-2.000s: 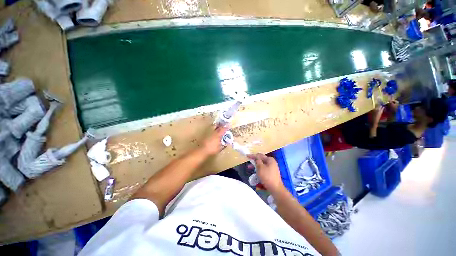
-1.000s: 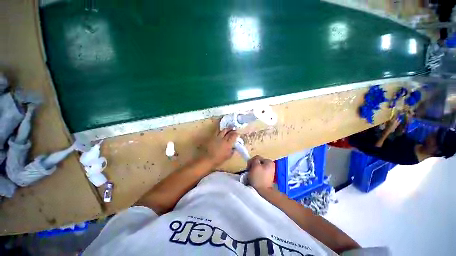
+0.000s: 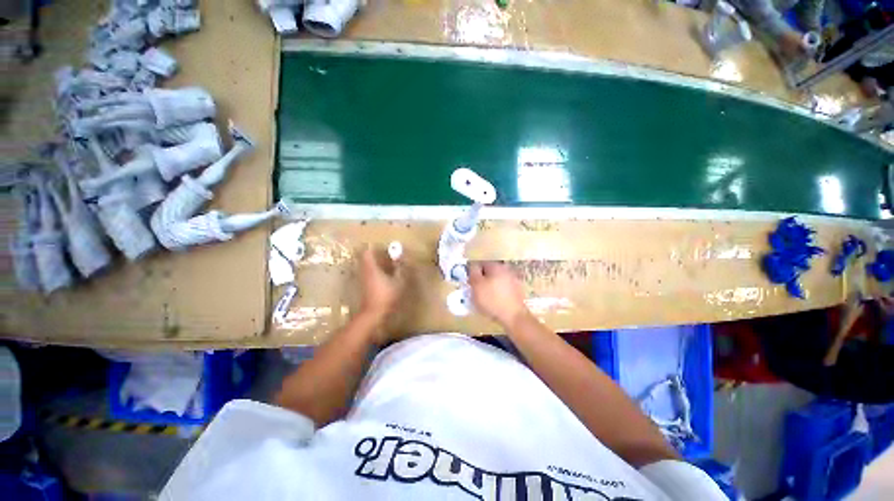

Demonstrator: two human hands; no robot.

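Observation:
An arm assembly (image 3: 457,240) with a white oval end plate (image 3: 473,185) stands near the bench's belt-side edge, its oval end overlapping the green belt in view. My right hand (image 3: 495,290) is closed at a small white-grey part with a round end (image 3: 459,301), just in front of the assembly's body; the fingers partly hide it. My left hand (image 3: 379,284) is on the bench to the left, slightly blurred, fingers apart beside a small white end cap (image 3: 395,250). I see nothing held in it.
Grey body housings (image 3: 186,215) are heaped at the left. White fittings (image 3: 286,250) lie at the bench corner. The green conveyor belt (image 3: 392,127) runs beyond the bench. Blue clips (image 3: 790,256) are piled at the right. A blue bin (image 3: 698,372) is below the bench edge; a person's arm shows at the right.
My left hand has left the part at the assembly and moved left to the small white cap. My right hand has moved up to the standing assembly. The view has swung left.

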